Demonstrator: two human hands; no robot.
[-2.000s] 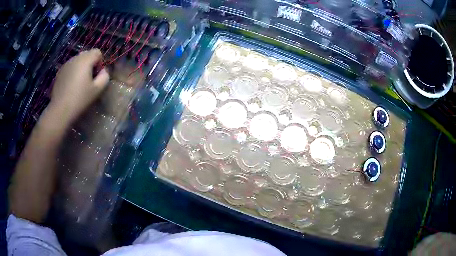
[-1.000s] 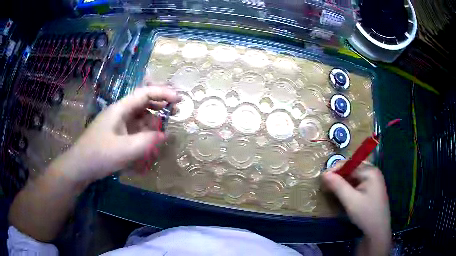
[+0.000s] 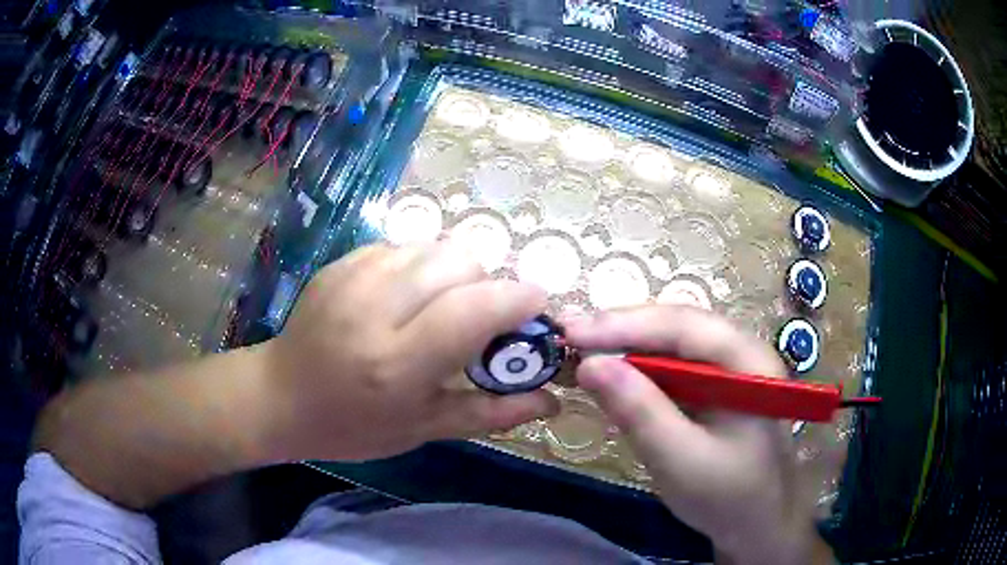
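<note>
My left hand (image 3: 387,348) holds a small loudspeaker (image 3: 516,364) by its rim, magnet side up, over the lower middle of the clear blister tray (image 3: 762,441). My right hand (image 3: 707,430) holds the red test probe (image 3: 734,388) nearly level, its front end at the loudspeaker's right edge. The fingers partly hide the tip, so I cannot tell if it touches. Three loudspeakers (image 3: 807,284) show in a column at the tray's right side, magnet side up; my right hand covers the area below them.
A supply tray (image 3: 210,265) at the left holds rows of dark speakers with red wires (image 3: 210,105). Clear stacked trays (image 3: 685,66) stand behind the main tray. A large white-rimmed round object (image 3: 914,102) is at the upper right. A green mat with yellow lines (image 3: 922,441) lies at the right.
My left hand has brought the loudspeaker right, towards the tray's middle. My right hand has moved left with the red probe and meets it there. The camera view has shifted.
</note>
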